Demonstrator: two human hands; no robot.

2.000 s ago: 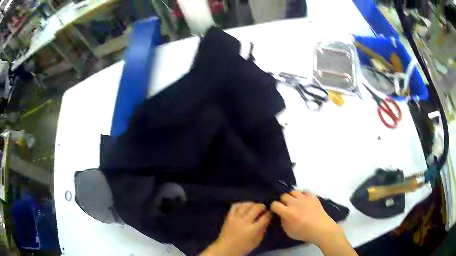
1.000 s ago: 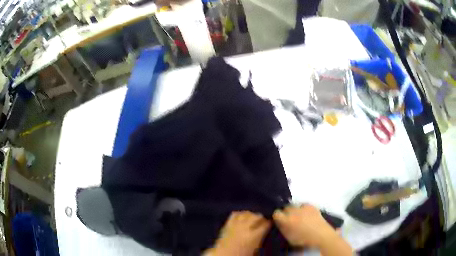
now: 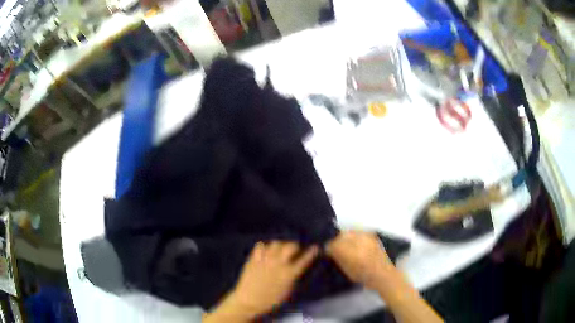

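Note:
A large black garment piece (image 3: 220, 183) lies spread over the white table. My left hand (image 3: 272, 274) and my right hand (image 3: 360, 257) are close together at its near edge, fingertips bent down onto the cloth, pinching it. The fingertips are partly hidden in the dark folds and blurred. A steam iron (image 3: 457, 211) with a pale wooden handle rests on the table right of my right hand, not touched.
A blue bar (image 3: 137, 123) lies at the far left. A metal tray (image 3: 376, 74), blurred dark-handled shears (image 3: 343, 111), a yellow-orange piece (image 3: 377, 109) and red-handled scissors (image 3: 454, 115) lie far right by a blue bin (image 3: 495, 74). A grey rounded board end (image 3: 102, 264) shows at left. The black hose (image 3: 534, 135) hangs right.
The view has turned, so the table things appear further left. Both hands stay at the cloth's near edge; my left hand now shows a little further from my right. The iron has stayed in place.

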